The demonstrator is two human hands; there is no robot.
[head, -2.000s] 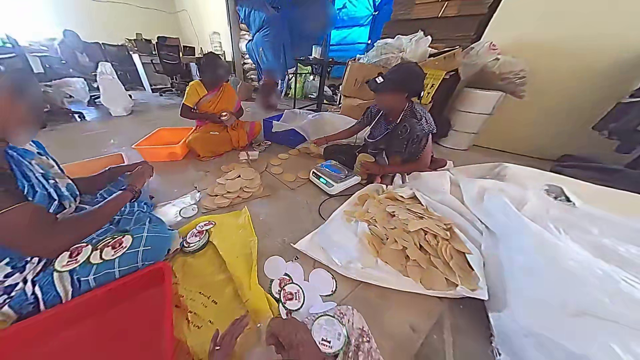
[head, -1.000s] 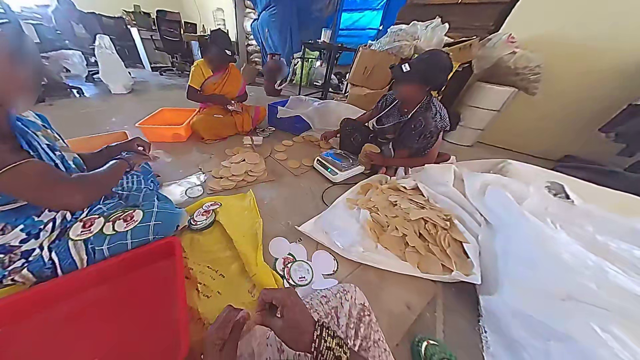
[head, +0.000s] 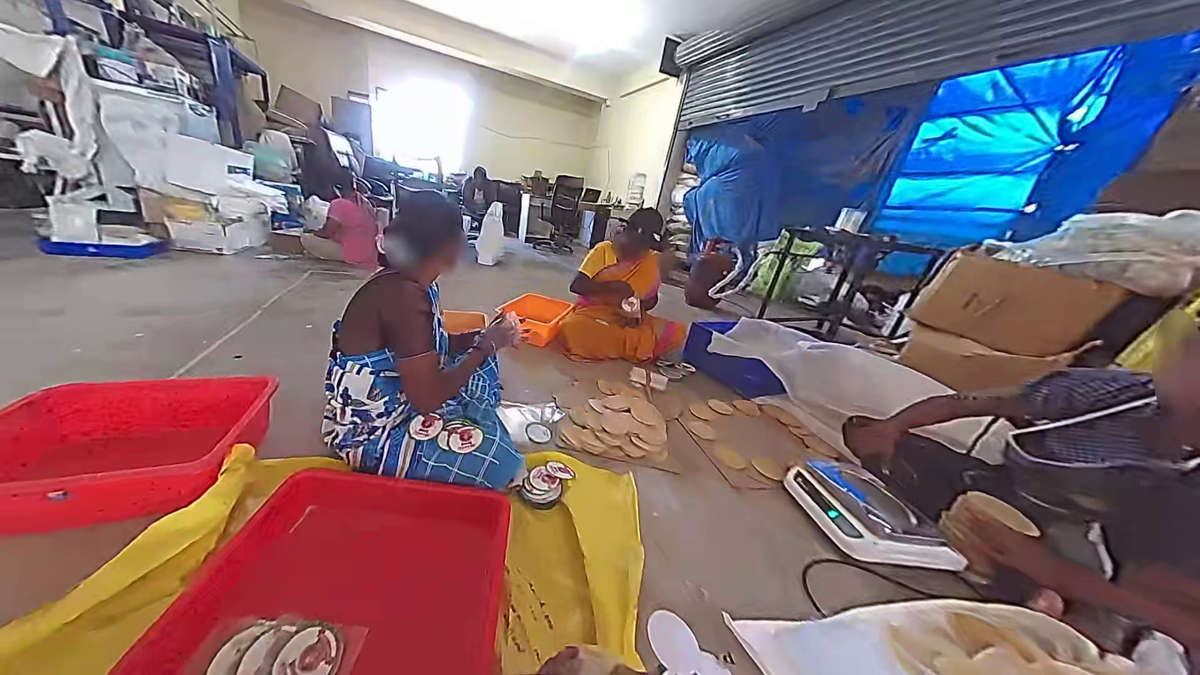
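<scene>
One of my hands shows only as a blurred sliver at the bottom edge, over the yellow sheet; which hand it is and what it holds cannot be told. The rest of both hands is out of frame. Left of it lies a red plastic tray with round labelled discs in its near part. White round cutouts lie just right of the hand. A small pile of round labelled pieces rests on the sheet's far part.
Another red tub stands at left. A person in blue and one in orange sit ahead. At right, a person's arm is beside a digital scale. Flat tan discs lie on the floor.
The view has swung left and up. My two hands, seen together at the bottom a second ago, have mostly dropped out of frame.
</scene>
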